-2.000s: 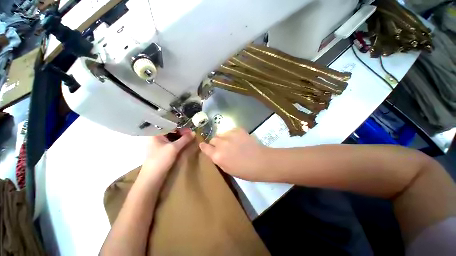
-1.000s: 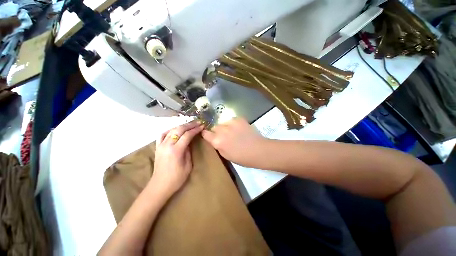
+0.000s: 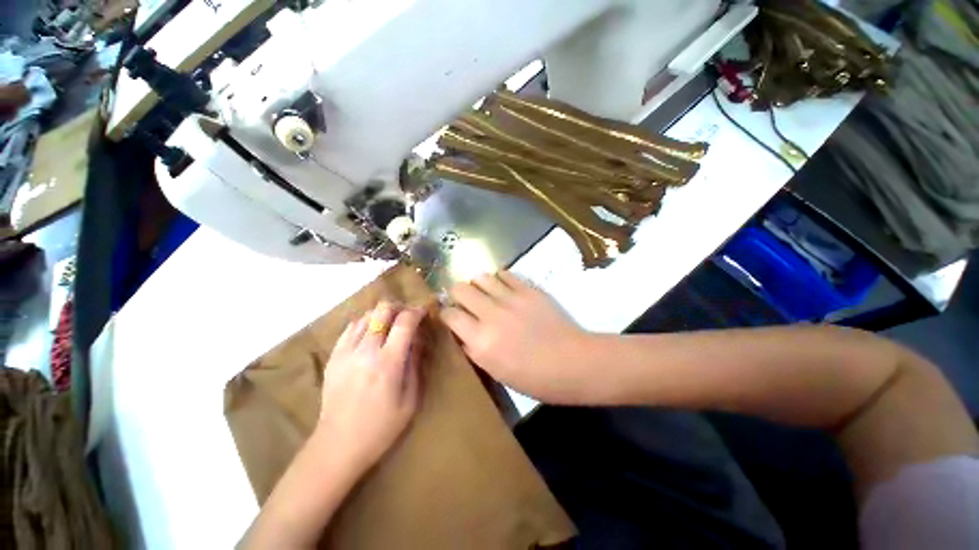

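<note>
A tan-brown fabric panel point(image 3: 451, 462) lies on the white table and runs over its front edge, its top corner at the needle area of the white sewing machine point(image 3: 429, 64). My left hand point(image 3: 374, 371) lies flat on the panel a little below the presser foot, a yellow ring on one finger. My right hand point(image 3: 510, 328) is at the panel's right edge, fingers bent at the cloth just right of and below the foot. Its fingertips hide part of the edge. The foot and needle are small and partly hidden behind a pale round knob point(image 3: 402, 231).
Brown zippers with gold lines point(image 3: 580, 161) fan out on the machine bed, right of the needle. A second zipper bundle point(image 3: 821, 54) lies at the table's far right, near a thin dark cord. A blue bin point(image 3: 789, 274) is below right. Brown pieces point(image 3: 43, 462) are piled at left.
My left hand has drawn back from the foot and now rests lower on the panel. The panel's top corner is more exposed. My right hand stays at the edge, slightly lower.
</note>
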